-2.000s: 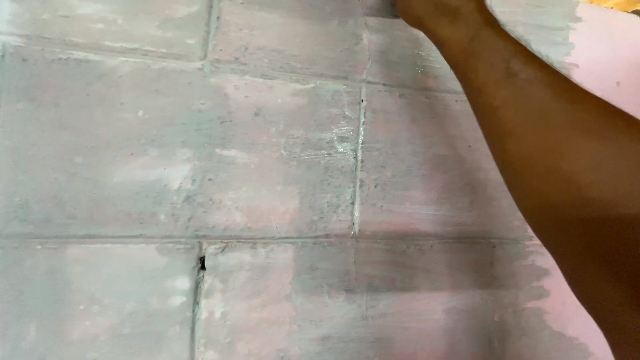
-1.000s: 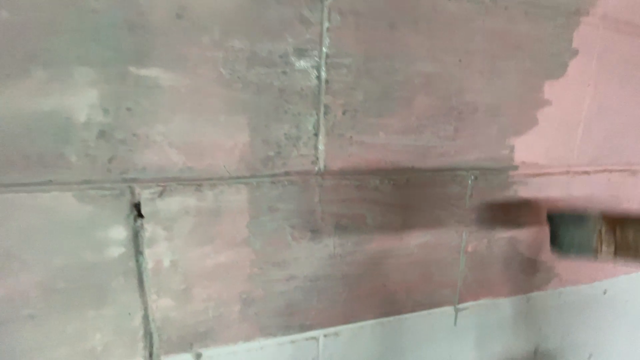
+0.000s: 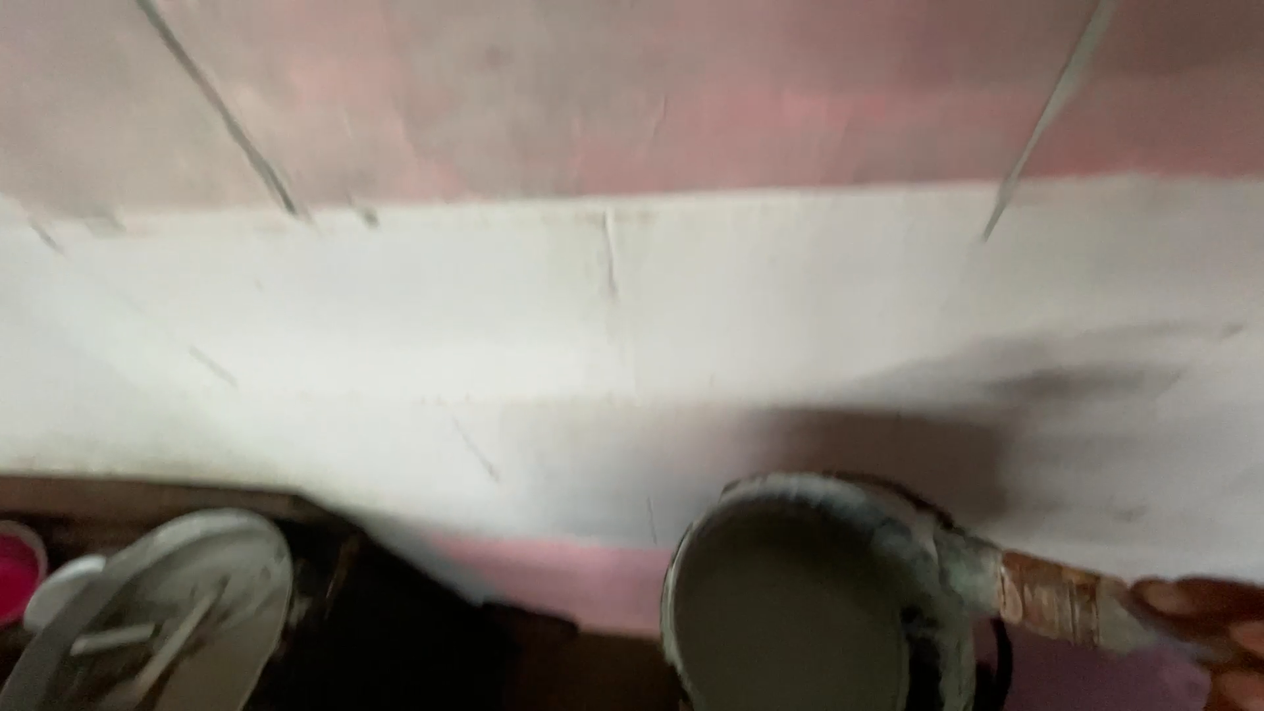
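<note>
At the lower right edge, fingers of my right hand [image 3: 1200,627] hold a paintbrush [image 3: 1052,597] by its handle. The brush lies across the right side of a round paint container [image 3: 948,642], its bristle end at the coated rim. Grey-green paint [image 3: 790,612] fills the inside of the container. Behind them rises a wall with a pink and grey painted upper part [image 3: 513,99] and a whitish band [image 3: 474,316] below it. My left hand is out of view.
At the lower left, an oval tub [image 3: 252,592] holds pale sticks or tools. Beside it are a white round item [image 3: 59,591] and a small container with bright pink contents [image 3: 15,573], near a dark ledge [image 3: 178,491].
The view has swung down from the upper wall to the containers. One second ago the brush was against the pink and grey wall; now it is at the paint container's rim.
</note>
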